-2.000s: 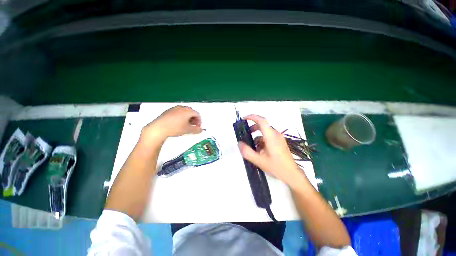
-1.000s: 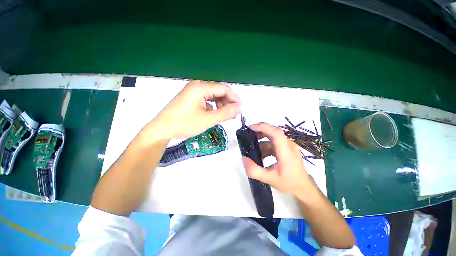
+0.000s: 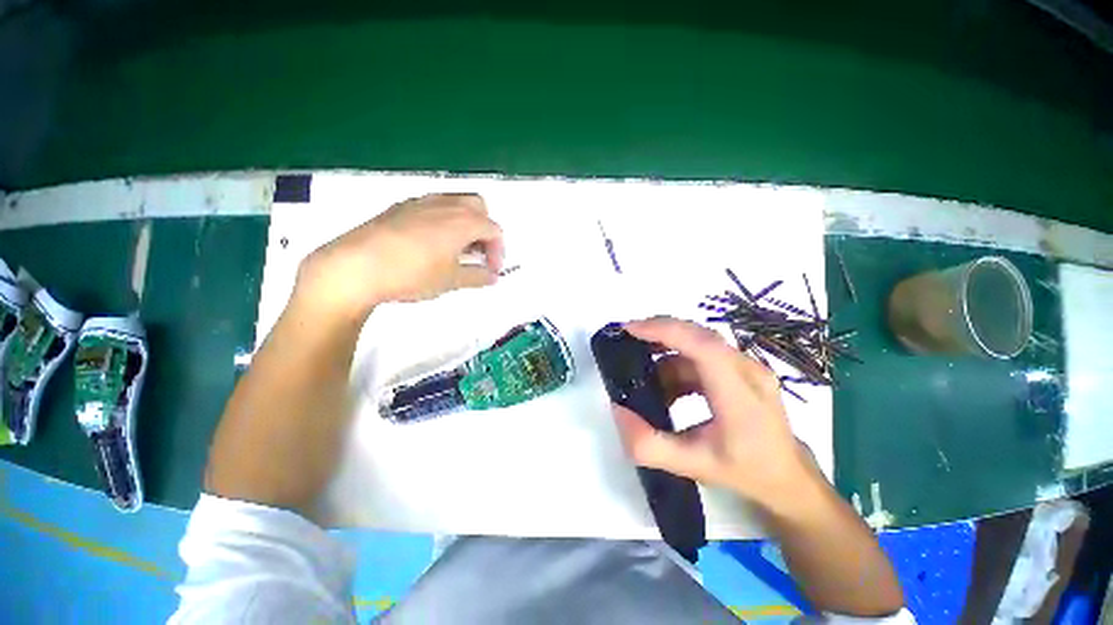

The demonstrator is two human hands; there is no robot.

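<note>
My right hand (image 3: 720, 409) holds the black electric screwdriver (image 3: 643, 397) over the right part of the white sheet; no bit shows at its tip. My left hand (image 3: 409, 250) is at the sheet's upper left with a small thin dark piece, seemingly a bit (image 3: 509, 270), at its fingertips. A single screwdriver bit (image 3: 609, 247) lies on the sheet above the screwdriver. A half-assembled handheld device (image 3: 482, 374) with a green circuit board lies open between my hands. A pile of bits (image 3: 787, 332) lies right of my right hand.
A clear round cup (image 3: 962, 308) lies on its side at the right on the green bench. More open devices (image 3: 110, 397) lie at the left. The white sheet (image 3: 488, 488) covers the middle. A dark green belt (image 3: 549, 92) runs behind, and a blue stool (image 3: 909, 568) stands below right.
My left hand has moved from the screwdriver tip back to the left. The bit at the tip is gone, and a single bit now lies on the sheet. The view has shifted slightly.
</note>
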